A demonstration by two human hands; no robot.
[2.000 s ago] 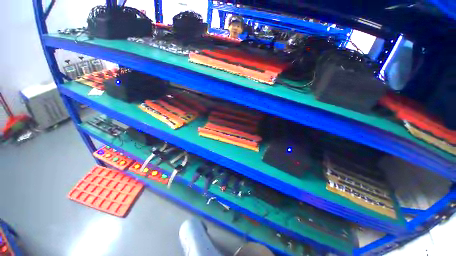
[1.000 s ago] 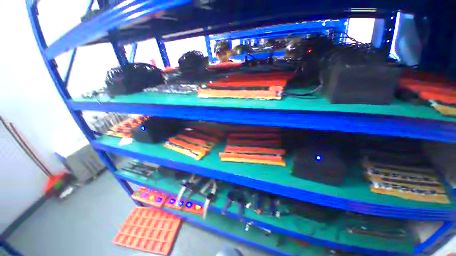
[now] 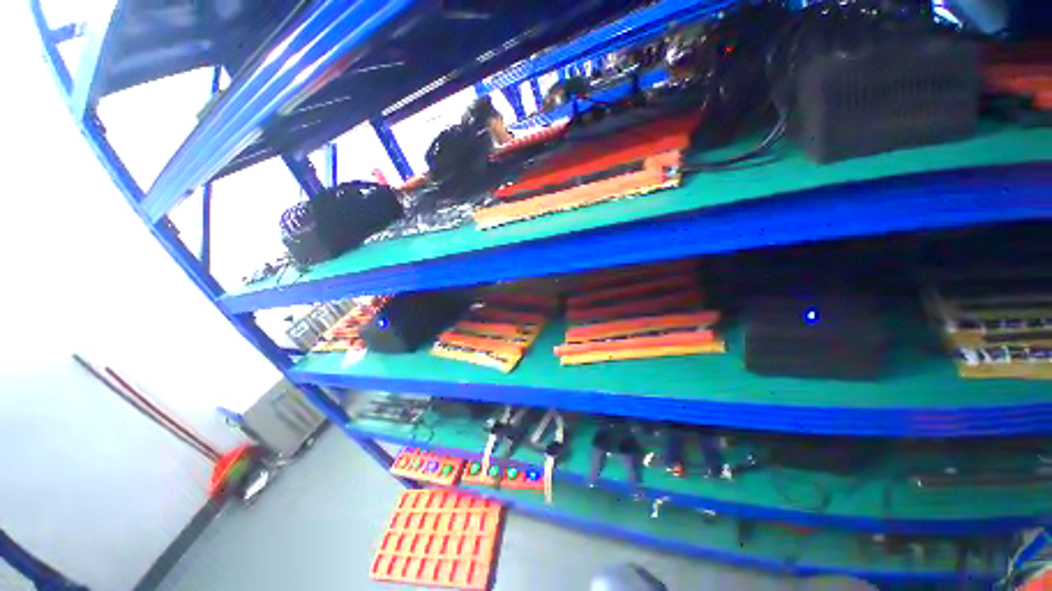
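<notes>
Neither of my hands is in view. A blue rack (image 3: pixel 646 246) with green-covered shelves stands in front of me. Stacked orange-red trays (image 3: pixel 640 323) lie on its middle shelf, and another tray stack (image 3: pixel 588 185) lies on the shelf above. A black box (image 3: pixel 811 335) with a blue light sits right of the middle stacks. Strapped watches (image 3: pixel 551 444) hang at the edge of a lower shelf. Small orange trays (image 3: pixel 502 474) there hold round pieces with coloured lights. An empty orange compartment tray (image 3: pixel 438 540) lies on the floor at the rack's foot.
A larger black box (image 3: pixel 888 98) with cables sits on the upper shelf. A pale cabinet (image 3: pixel 280 425) and a red object (image 3: pixel 234 471) with long handles stand by the white wall at left. A grey rounded object (image 3: pixel 626 578) is cut off at the bottom edge.
The view has swung and tilted, so the rack's left post and the floor tray sit further right. The person seen behind the rack two seconds ago is no longer clearly visible.
</notes>
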